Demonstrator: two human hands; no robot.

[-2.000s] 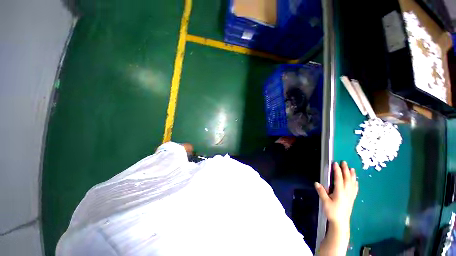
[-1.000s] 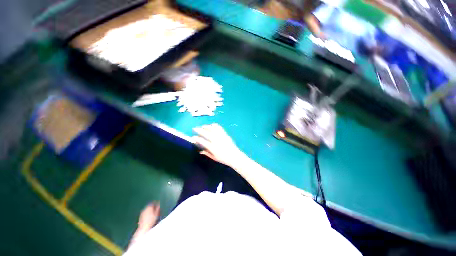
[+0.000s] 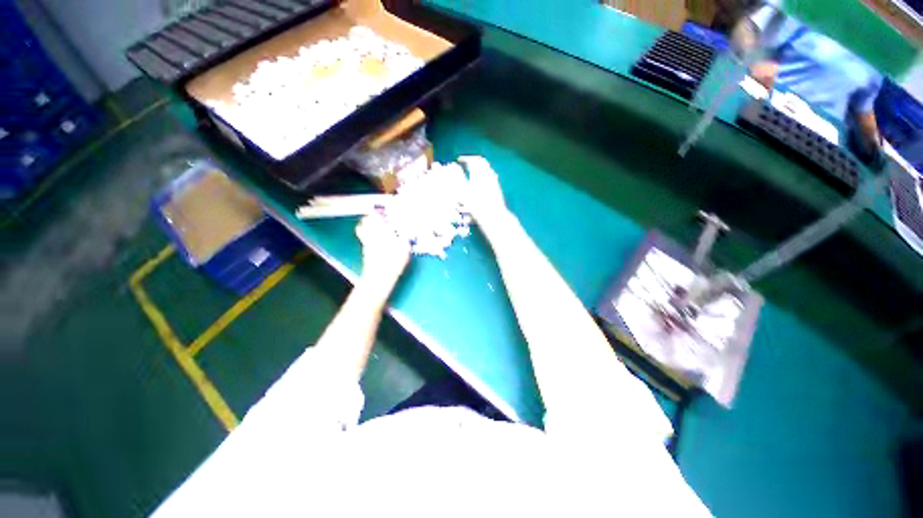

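Observation:
A loose pile of small white plastic parts [image 3: 430, 214] lies on the green mat [image 3: 455, 304]. My left hand [image 3: 383, 241] is at the near left side of the pile. My right hand [image 3: 484, 192] is at its right side, fingers towards the far edge. Both hands touch or nearly touch the parts; glare hides the fingers, so I cannot tell whether either holds any. White strips [image 3: 339, 206] lie left of the pile, by my left hand.
A large black bin [image 3: 294, 170] with cardboard and white parts stands behind left, a small cardboard box with clear plastic [image 3: 393, 162] beside it. The bench fixture [image 3: 680, 319] is at right. A person [image 3: 825, 76] sits opposite by black trays [image 3: 800, 142]. Blue crate [image 3: 218, 228] on the floor.
The view has swung round to face the bench. My right hand has moved from the bench edge to the right side of the pile. My left hand has come up from below the bench to the pile.

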